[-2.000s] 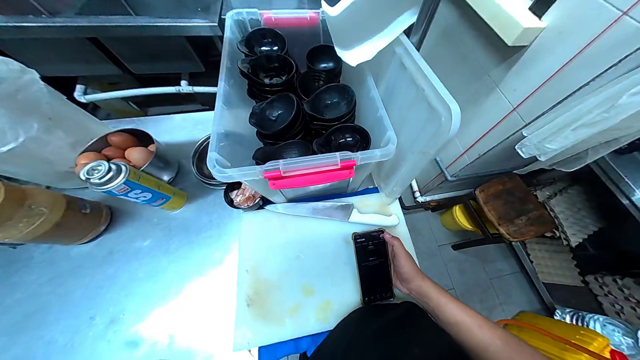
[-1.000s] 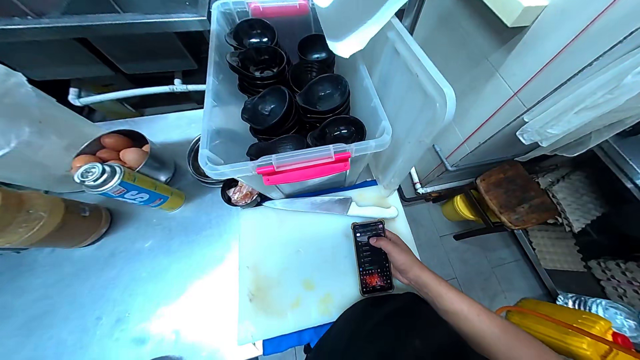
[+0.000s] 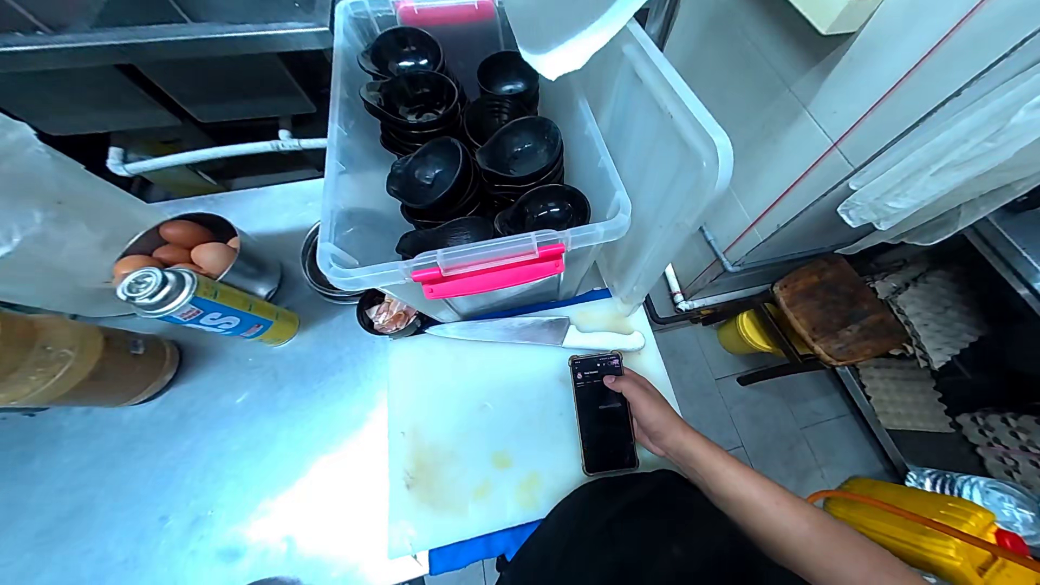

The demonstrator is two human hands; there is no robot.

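Observation:
My right hand (image 3: 646,406) holds a smartphone (image 3: 604,418) upright over the right side of a white cutting board (image 3: 471,447), its thumb on the upper part of the screen. A kitchen knife with a white handle (image 3: 603,339) lies across the board's far edge, just beyond the phone. Left of the blade tip sits a small black bowl (image 3: 370,317) with pinkish food in it. Behind the knife stands a clear plastic bin (image 3: 479,302) with pink latches, holding stacks of black bowls (image 3: 429,175). My left hand is not in view.
On the steel table at left are a metal container of brown eggs (image 3: 258,264), a gas canister (image 3: 213,310) lying beside it and a large brown-filled jar (image 3: 89,361). A wooden stool (image 3: 838,309), a yellow bucket (image 3: 741,331) and a yellow jerrycan (image 3: 910,520) are on the right.
The phone screen has changed from a page with a reddish area at its bottom to a mostly dark one. My right hand still holds the phone, with its thumb on the screen.

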